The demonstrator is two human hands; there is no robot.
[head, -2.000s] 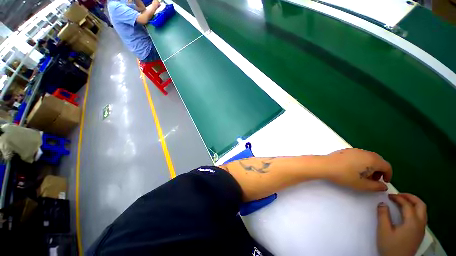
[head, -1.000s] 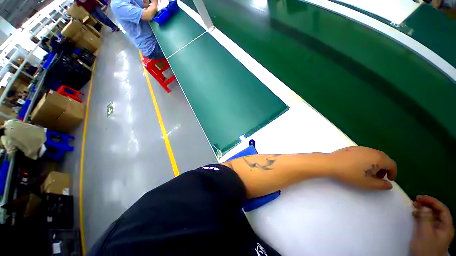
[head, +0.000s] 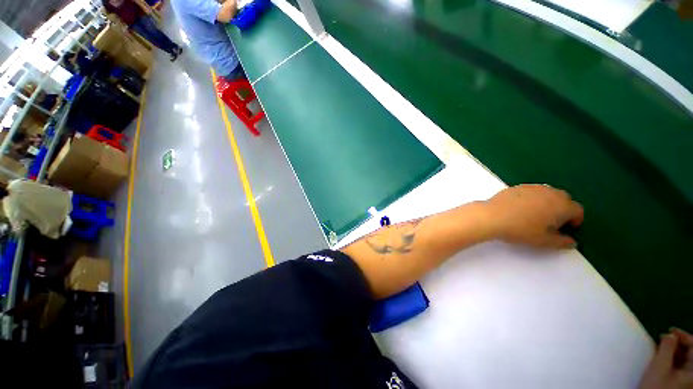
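My left hand (head: 535, 216) is at the far edge of the white board (head: 501, 327), beside the green belt. Its fingers are curled towards the board's edge, and I cannot tell whether they hold anything. My right hand (head: 669, 365) is at the lower right corner, cut off by the picture's edge, its fingertips bent together; whether it holds something cannot be told. A blue case (head: 400, 308) lies at the left edge of the white board, partly hidden under my left forearm.
A green tabletop (head: 342, 144) adjoins the white board. The wide green belt (head: 486, 99) runs along the far side. A person in blue (head: 207, 34) is at the table's far end by a red stool (head: 242, 105). Another person (head: 140, 23) is in the aisle. Cartons (head: 90, 166) stand left.
My right hand has moved right and down, away from my left hand and partly out of the picture. My left hand has shifted slightly up. The person in the aisle shows more fully.
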